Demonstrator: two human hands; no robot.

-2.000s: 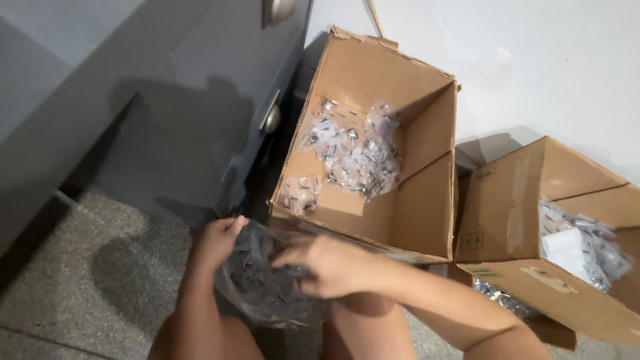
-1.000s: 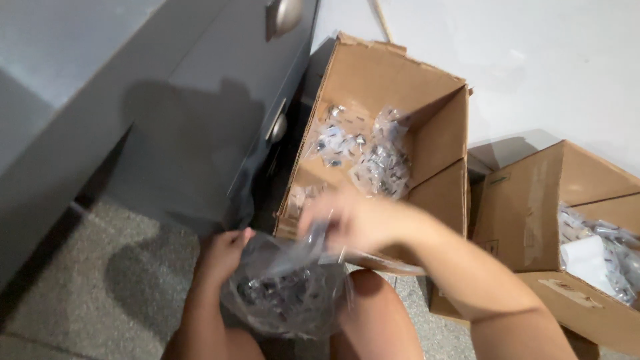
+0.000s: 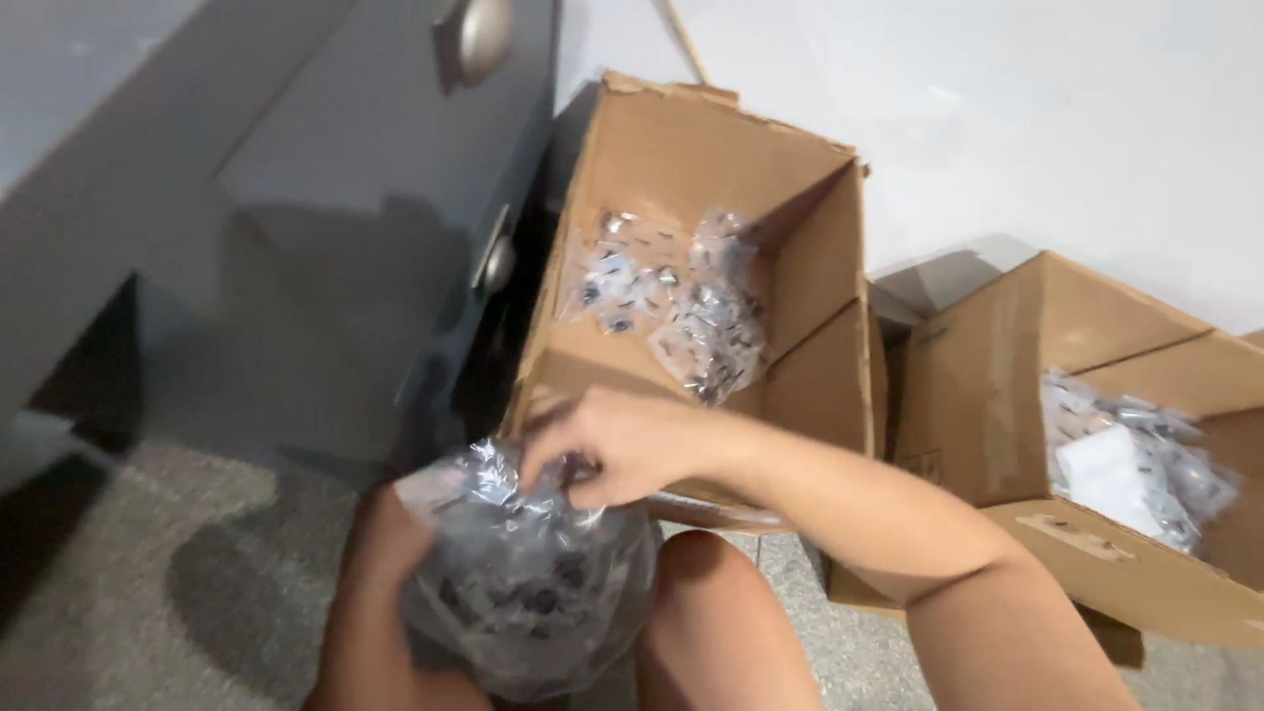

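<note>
A large clear plastic bag (image 3: 533, 592) full of small dark and shiny pieces rests between my knees. My left hand (image 3: 405, 518) is at the bag's left rim, its fingers mostly hidden behind the plastic. Over the bag's upper edge, my right hand (image 3: 602, 449) has curled fingers on a crinkled, shiny clear packet (image 3: 499, 474). Just beyond stands an open cardboard box (image 3: 726, 138); small clear packets with metal parts (image 3: 716, 331) lie on its bottom.
A second open cardboard box (image 3: 978, 395) at the right holds more clear packets (image 3: 1175, 464) and a white piece (image 3: 1106, 479). Grey drawers with metal knobs (image 3: 501, 264) stand close on the left. A pale wall (image 3: 1037, 118) is behind the boxes.
Two seconds ago my right hand was over the bag; it then moved up to the near edge of the box and is now back at the bag's rim. My left hand stays by the rim.
</note>
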